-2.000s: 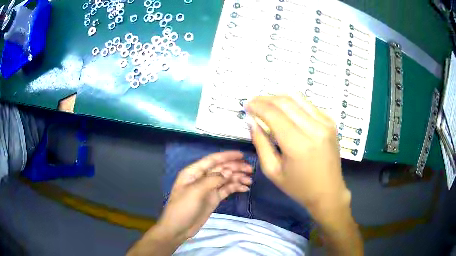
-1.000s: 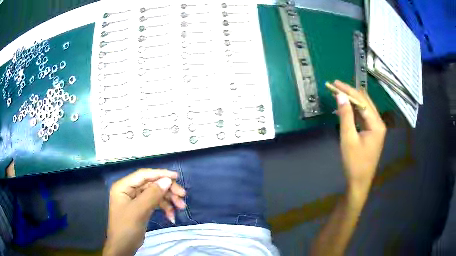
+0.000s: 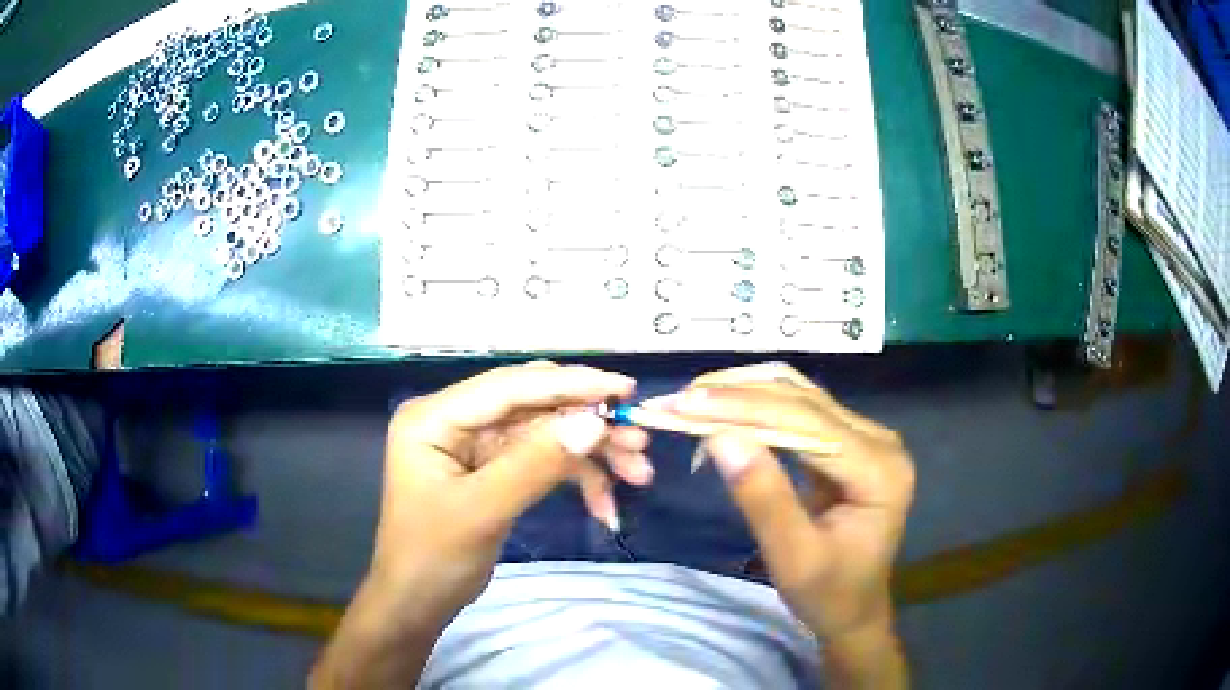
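My left hand [image 3: 472, 458] pinches a small dark and silver round workpiece [image 3: 608, 409] between thumb and forefinger above my lap. My right hand [image 3: 809, 485] holds a slim pale yellow stick tool [image 3: 735, 429]. Its blue tip [image 3: 626, 414] touches or nearly touches the workpiece. What else lies in my curled left fingers is hidden. The white slotted tray [image 3: 580, 202] lies on the green bench just beyond both hands, with small dark round parts at some slot ends. Loose silver rings [image 3: 256, 189] lie in a pile left of the tray.
A metal strip fixture [image 3: 974, 162] lies right of the tray, and a narrower strip [image 3: 1106, 243] lies further right. Stacked white trays [image 3: 1187, 148] stand at the far right. A blue bin [image 3: 19, 189] is at the left edge. The bench's front edge [image 3: 243, 365] runs before me.
My right hand has come back from beside the strip fixtures with the yellow tool and met my left hand above my lap. My left hand now pinches the workpiece. The camera view has shifted.
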